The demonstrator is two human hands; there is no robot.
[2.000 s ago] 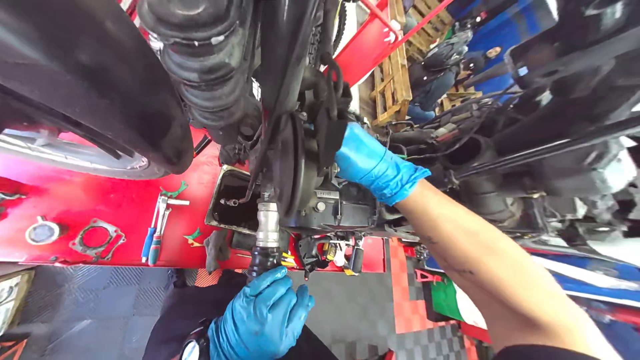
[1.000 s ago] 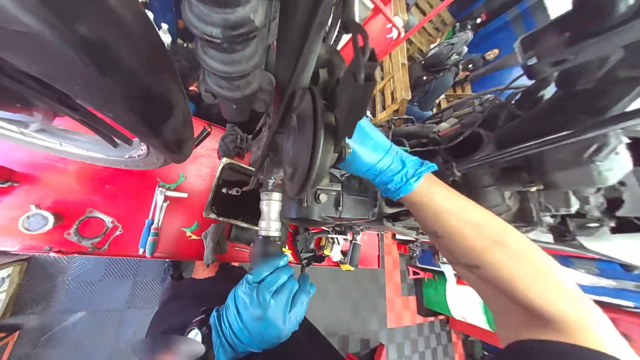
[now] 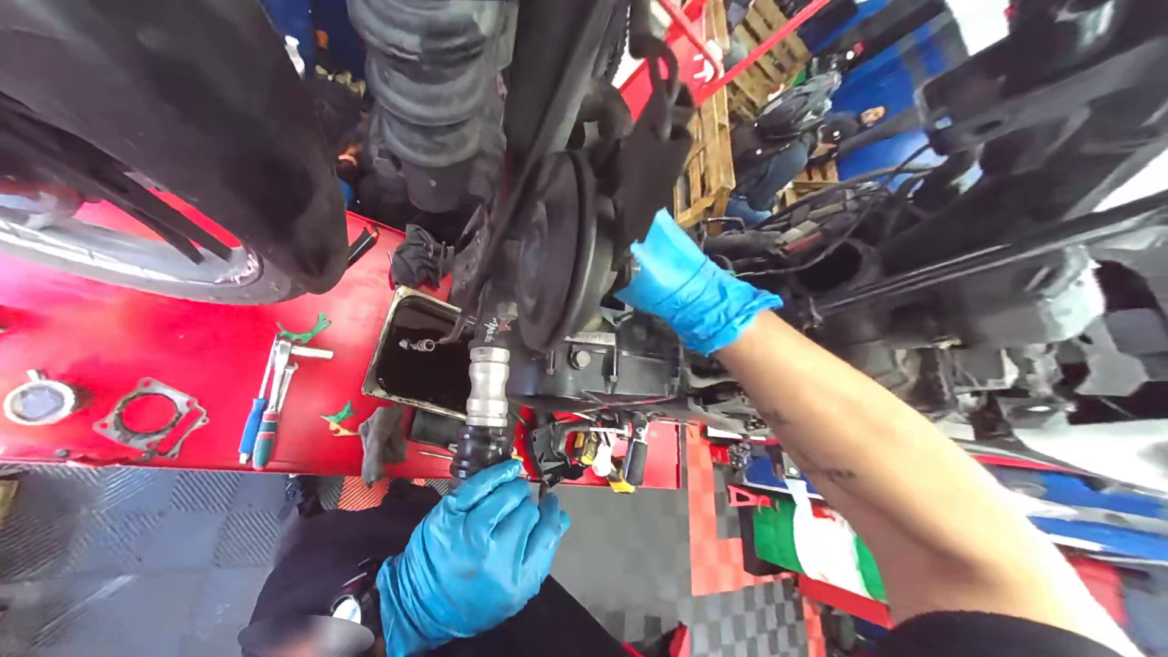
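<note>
My left hand [image 3: 474, 557], in a blue glove, is closed on the black lower end of a black and silver cylindrical power tool [image 3: 488, 388]. The tool stands nearly upright in view, its far end against the underside of the motorcycle engine [image 3: 598, 365], beside a round black cover [image 3: 552, 251]. My right hand [image 3: 680, 283], also gloved in blue, reaches in at the engine's right side. Its fingertips are hidden behind black parts, so I cannot tell whether it grips anything. A metal-rimmed pan [image 3: 388, 351] with dark liquid and a small metal fitting [image 3: 420, 345] lies left of the tool.
On the red lift table [image 3: 210, 351] lie a metal gasket [image 3: 151, 415], a round metal ring [image 3: 39, 400], hand tools with blue and green handles [image 3: 269, 401] and a dark rag [image 3: 383, 443]. A wheel [image 3: 182, 146] overhangs the left. A person [image 3: 776, 155] is in the background.
My left hand and the tool remain at the engine's underside. My right hand stays at the engine's right side. The view has shifted slightly.
</note>
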